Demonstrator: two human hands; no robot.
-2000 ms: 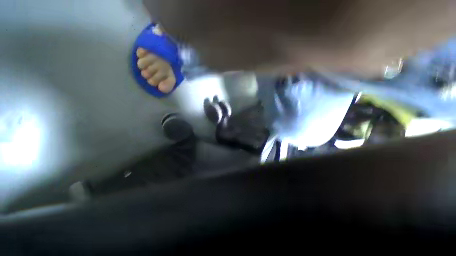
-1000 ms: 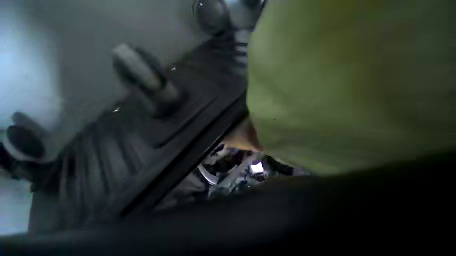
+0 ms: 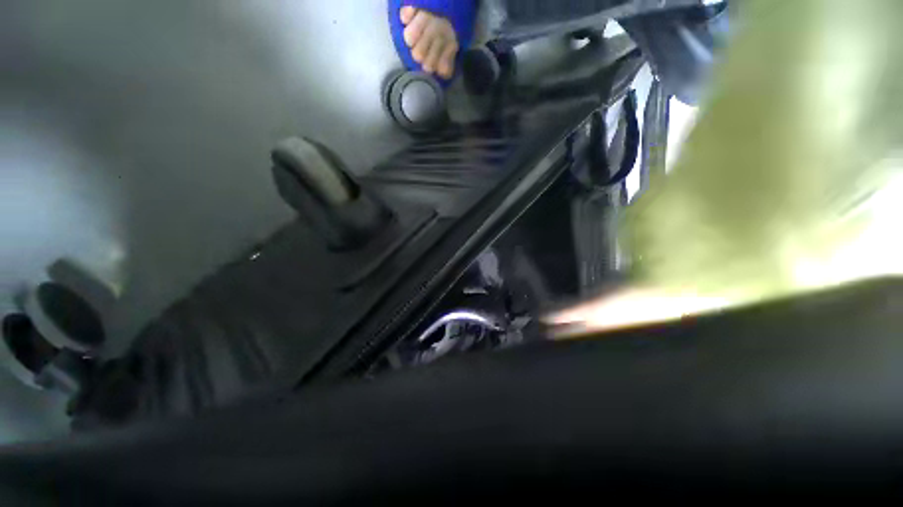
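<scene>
A black ribbed wheeled case (image 3: 287,282) lies diagonally with its casters (image 3: 332,193) towards the upper left. A toothed zipper line (image 3: 411,302) runs along its opening. Jumbled dark and silvery pieces (image 3: 460,327) show inside, partly hidden by a wide black band across the bottom. A blurred yellow-green sleeve (image 3: 733,188) enters from the right. A bright strip of skin (image 3: 634,307) shows at its lower edge by the opening; it may be my right hand (image 3: 594,313), but whose it is and what it holds cannot be told. My left hand is not in view.
A person's foot (image 3: 431,42) in a blue slipper (image 3: 457,14) is at the top, close to a caster (image 3: 416,101). More casters (image 3: 69,315) are at the lower left. Grey glossy floor (image 3: 198,129) lies beside the case. The wide black band (image 3: 495,426) fills the bottom.
The view has shifted from the foot and floor onto the case. Since one second ago the sleeve sits farther right, showing more of the opening, and the blue slipper is back in view.
</scene>
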